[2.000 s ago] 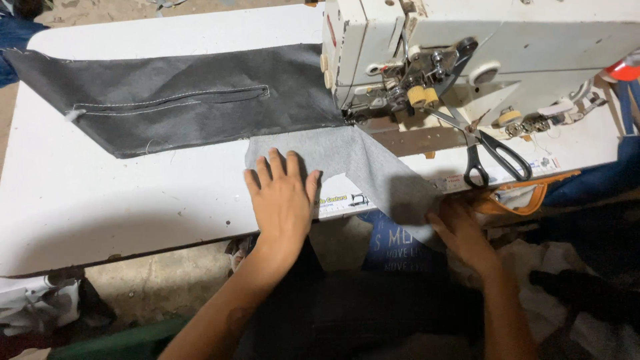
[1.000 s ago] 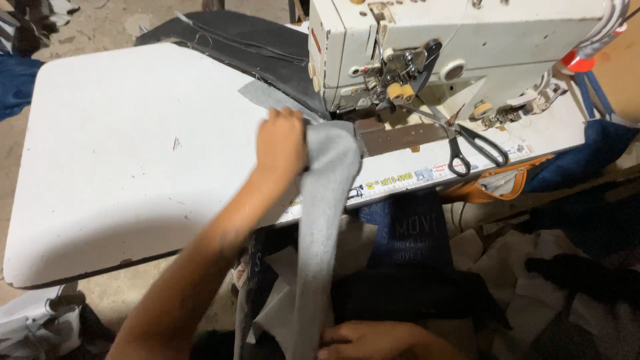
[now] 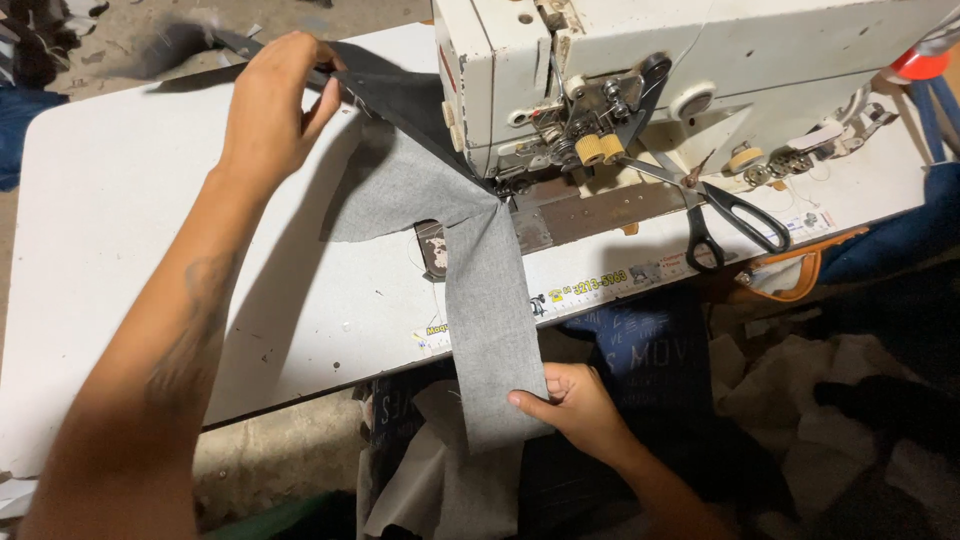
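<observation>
My left hand pinches the edge of the dark fabric piece, lifted above the white table at the upper left. My right hand grips the side of a grey fabric strip near its lower end, thumb on top. The strip hangs over the table's front edge. Its upper end lies with the dark fabric and a wider grey cloth part beside the needle area of the white industrial sewing machine. Whether they are stitched together there cannot be told.
Black-handled scissors lie on the machine bed, blades toward the yellowish rollers. Bobbins sit further right. A printed ruler strip runs along the front edge of the white table. An orange-edged pouch and fabric scraps are below.
My left hand has moved up and left from the grey cloth beside the machine to the dark fabric's edge. My right hand now holds the strip's side, and the strip is spread flatter.
</observation>
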